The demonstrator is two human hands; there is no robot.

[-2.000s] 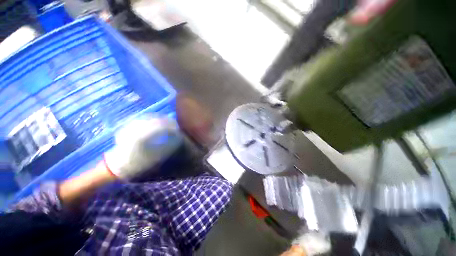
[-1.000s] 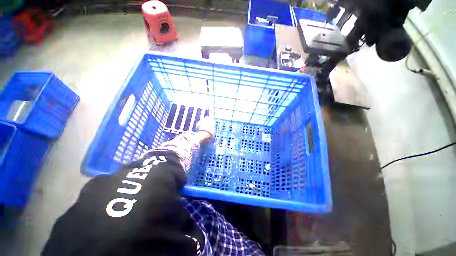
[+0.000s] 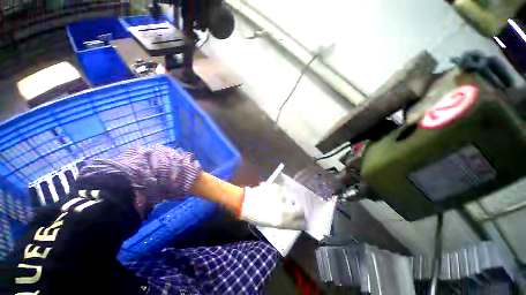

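My left hand (image 3: 274,207), in a white glove with a red cuff edge, reaches from the lower left to the drill press. It is on a silver-white aluminium profile piece (image 3: 316,208) below the drill chuck (image 3: 349,187); blur and the glove hide the exact finger grip. The piece and hand largely hide the round press table. A pale plate (image 3: 281,239) shows under my hand. The green drill press head (image 3: 441,155) is at the right. My right hand is not in view.
A large blue crate (image 3: 202,135) stands at the left, with silver slotted pieces (image 3: 55,181) inside. A row of silver workpieces (image 3: 383,268) lies at the lower right, behind the feed handle (image 3: 436,253). A red-orange tool (image 3: 303,279) lies at the bench edge.
The view has swung from the crate to the drill press. My left hand, inside the crate one second ago, is now at the press table on the profile piece.
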